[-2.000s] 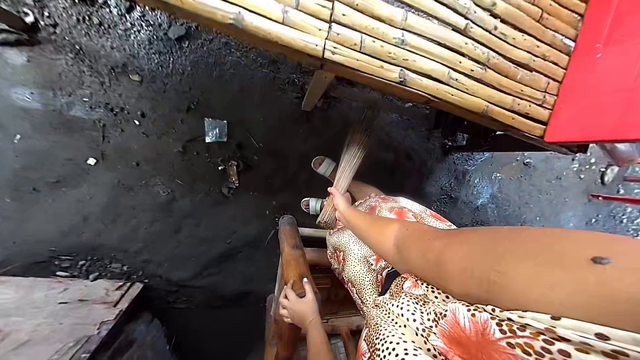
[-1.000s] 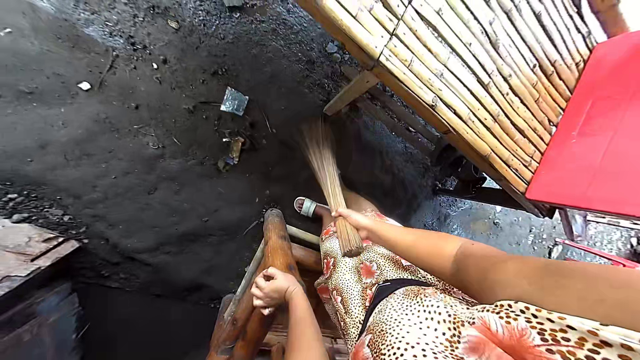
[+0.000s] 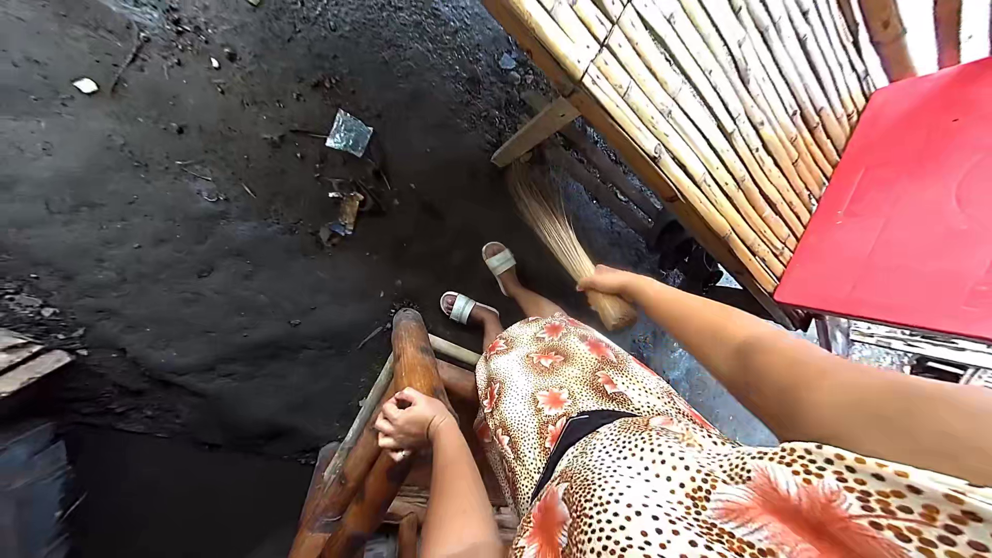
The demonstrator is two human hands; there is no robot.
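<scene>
My right hand [image 3: 608, 283] grips a stick broom [image 3: 564, 236] near its bound butt end. The bristles fan out over the dark dirt ground, close to the wooden leg of a bamboo-slat bench. My left hand [image 3: 409, 422] is curled and lies over a brown bamboo pole [image 3: 416, 360], part of a bamboo frame beside me; whether anything is inside its fingers is hidden. A silvery plastic wrapper [image 3: 349, 133] and a crumpled brown wrapper [image 3: 346, 212] lie on the ground ahead of the frame.
The bamboo-slat bench [image 3: 690, 116] spans the upper right, with a red tabletop [image 3: 899, 201] beside it. Its wooden leg [image 3: 536, 132] angles down to the ground. My sandalled feet [image 3: 469, 308] stand between frame and bench. Wooden boards [image 3: 31, 370] lie at the left edge.
The broom has swung toward the bench side in my right hand. My left hand, with fingers spread on the pole two seconds ago, is now curled. The view has turned.
</scene>
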